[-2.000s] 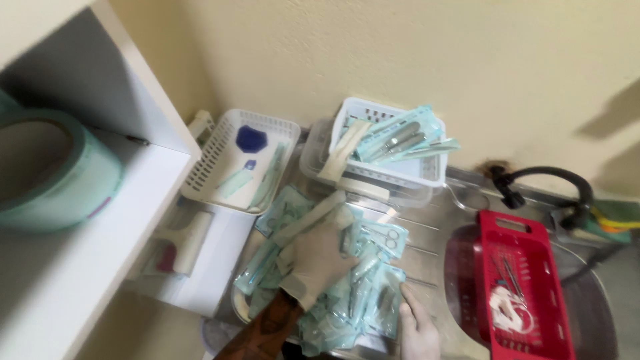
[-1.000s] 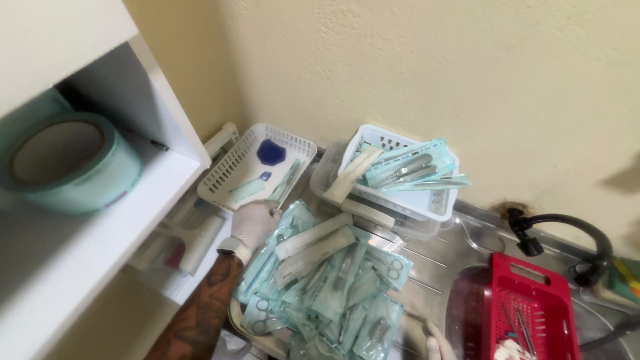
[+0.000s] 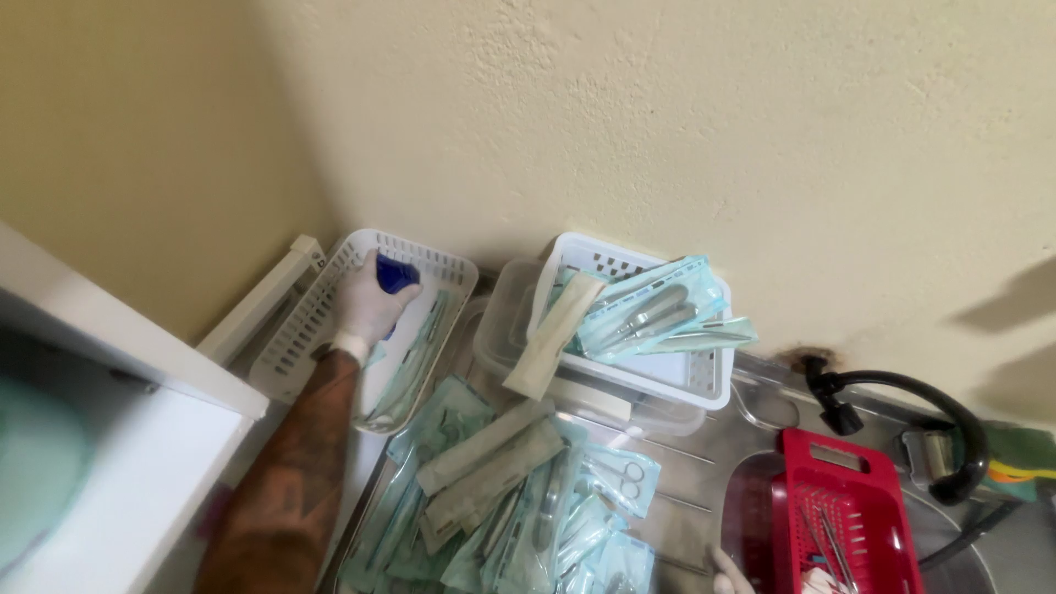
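Note:
My left hand (image 3: 371, 301), in a pale glove, reaches into the left white plastic basket (image 3: 289, 351), its thumb and fingers around a dark blue object (image 3: 397, 274). Slim sealed pouches (image 3: 417, 363) lie beside it in that basket. Only the gloved fingertips of my right hand (image 3: 730, 573) show at the bottom edge, right of a pile of sterilization pouches (image 3: 495, 495); whether they hold anything is hidden. One pouch shows scissors (image 3: 631, 478). A second white basket (image 3: 718, 388) holds pouches with metal instruments (image 3: 648, 318) and stands in a clear plastic container (image 3: 503, 322).
At right, a red plastic basket (image 3: 895, 511) with metal instruments sits over the steel sink (image 3: 949, 544), near a black faucet (image 3: 924, 379). A white shelf unit (image 3: 157, 462) with a green tape roll (image 3: 41, 470) stands at lower left. The wall rises behind the baskets.
My left hand has moved from the pouch pile to the left basket's near edge, then farther in, closing around the blue object. The view has shifted toward the wall.

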